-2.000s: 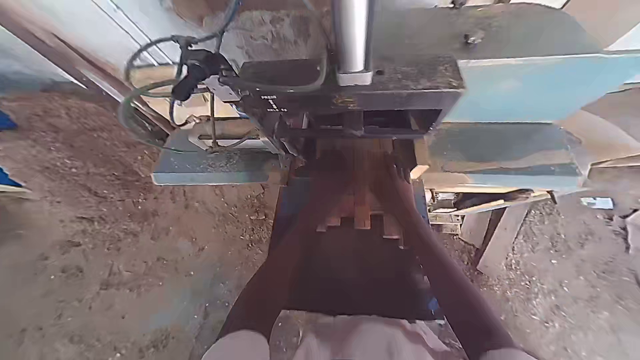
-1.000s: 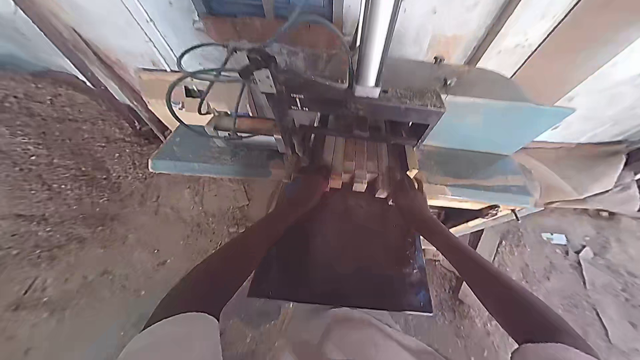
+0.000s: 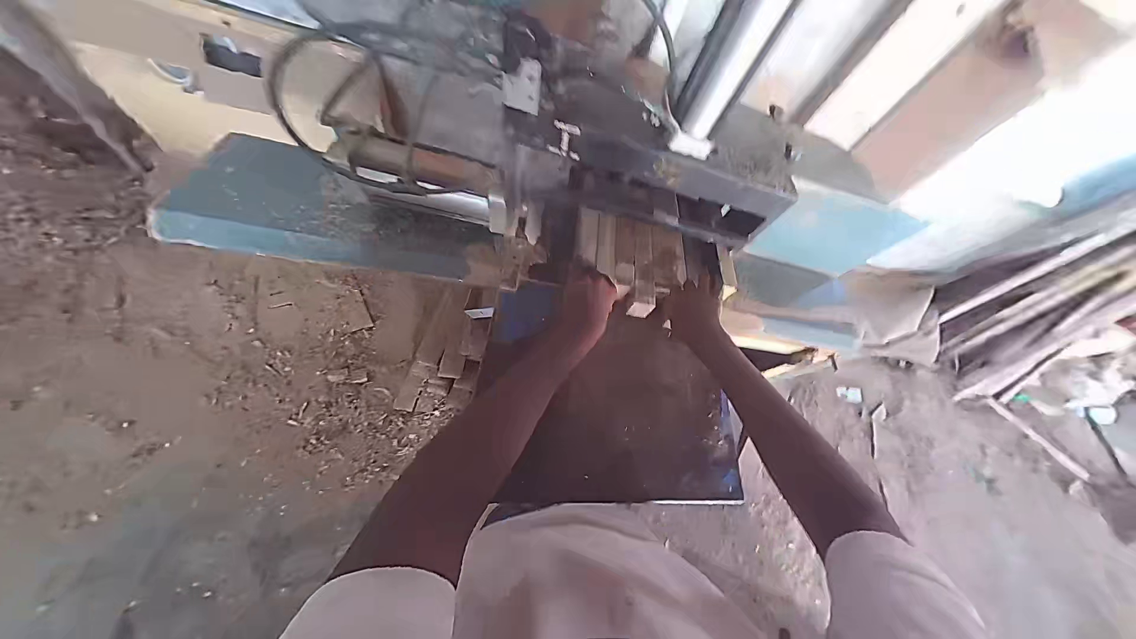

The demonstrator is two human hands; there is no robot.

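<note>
Several wooden strips [image 3: 643, 257] lie side by side, their far ends under the dark metal frame of a machine [image 3: 639, 151] and their near ends uneven. My left hand [image 3: 587, 306] touches the left side of the row, its fingers curled near the strip ends. At the right side of the row, my right hand [image 3: 695, 311] rests against the strips, fingers bent. Both hands are over the far part of a dark metal table plate [image 3: 621, 417]. Blur hides whether either hand grips a strip.
Blue metal beams [image 3: 302, 204] extend from both sides of the machine. Hoses [image 3: 284, 89] loop at its upper left, above a cylinder [image 3: 426, 164]. Short wood offcuts [image 3: 444, 355] lie on the ground left of the plate. Long timber pieces [image 3: 1038, 302] are piled at the right.
Two seconds ago both hands were farther in, over the strips near the machine frame; they are now nearer the strips' near ends. The view has shifted and tilted.
</note>
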